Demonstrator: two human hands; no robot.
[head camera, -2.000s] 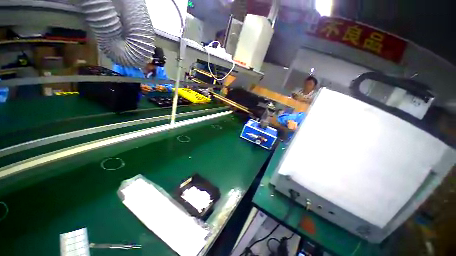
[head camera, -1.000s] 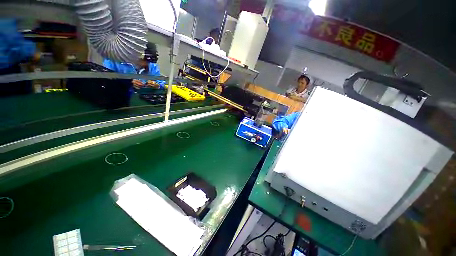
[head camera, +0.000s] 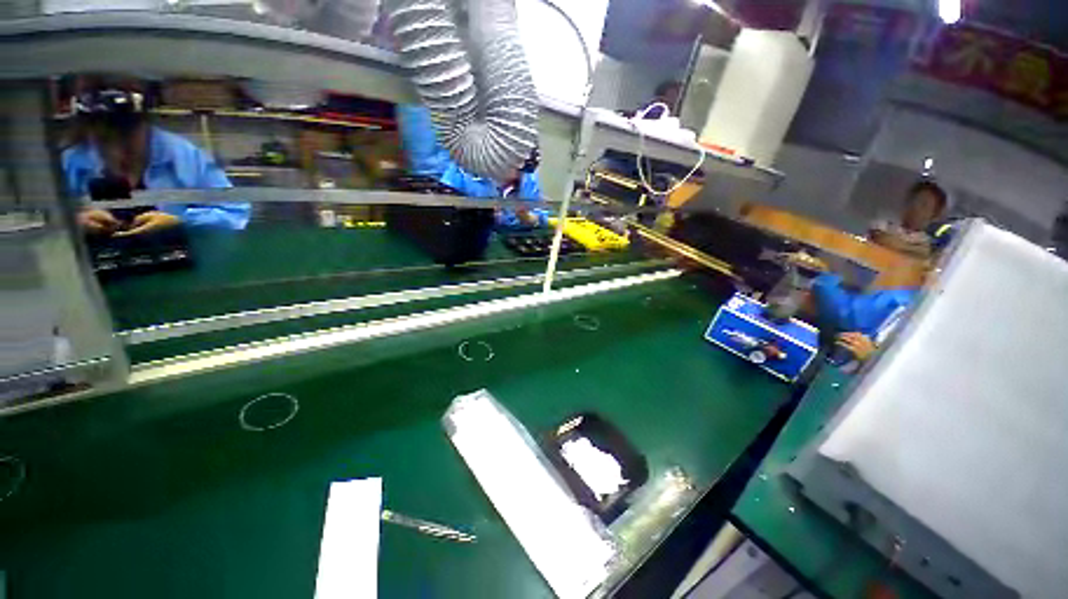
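Observation:
Neither of my hands is in the picture. A narrow white adhesive sheet (head camera: 350, 541) lies on the green bench at the bottom, cut off by the lower edge. Thin silver tweezers (head camera: 429, 527) lie just right of it. A long white bagged strip stack (head camera: 527, 497) in clear plastic lies slanted further right. A small black parts dish (head camera: 597, 463) with white pieces inside stands beside the stack.
A rail (head camera: 398, 323) runs behind the work area. A blue benchtop unit (head camera: 761, 337) stands at the bench's far right. A large white cabinet (head camera: 960, 421) stands at right. Workers in blue sit across the bench and beyond the blue unit. A ribbed hose (head camera: 474, 94) hangs above.
The view has turned left, so the bench things appear further right. A worker at the far left has come into view. The sheet, tweezers, stack and dish lie as before.

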